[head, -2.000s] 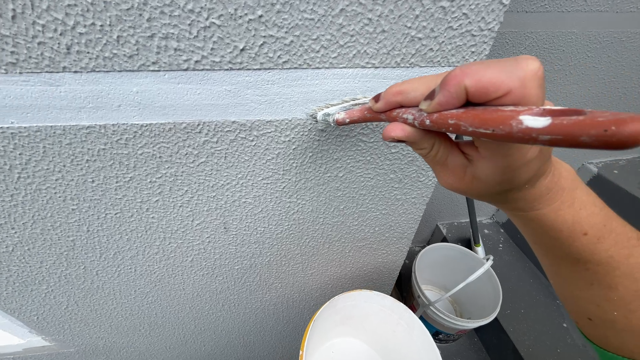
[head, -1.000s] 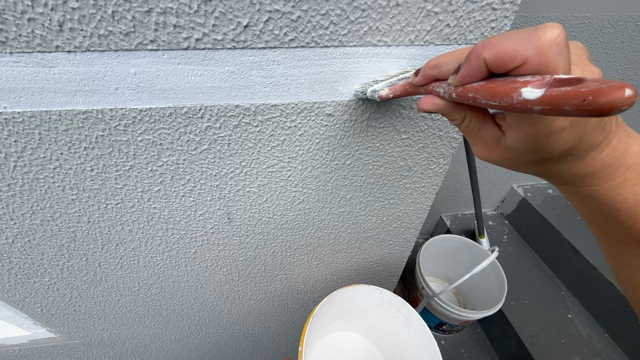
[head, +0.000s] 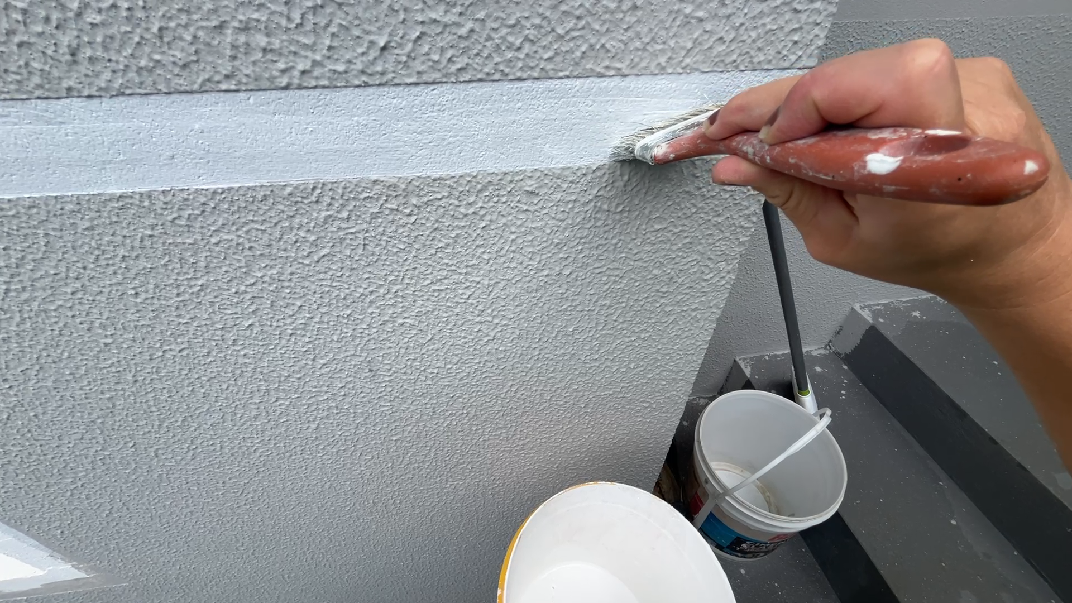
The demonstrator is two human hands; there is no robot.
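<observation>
My right hand [head: 904, 159] is closed around a paintbrush [head: 888, 163] with a paint-spotted red handle, at the upper right. Its bristles, wet with white paint, press on the lower part of a smooth white band [head: 335, 134] that runs across a textured grey wall [head: 377, 352]. Below, at the bottom edge, a white tub [head: 620, 536] with a yellow outer rim has white paint inside; what holds it is out of frame. My left hand is not in view.
A white plastic bucket [head: 770, 456] with a raised handle stands low on the right on dark grey steps [head: 904, 469]. A dark pole [head: 785, 293] rises behind it. A white patch [head: 25, 569] shows on the wall at the lower left.
My right hand has moved the brush rightward along the white band, nearer the wall's right edge. The hand keeps its hold on the handle.
</observation>
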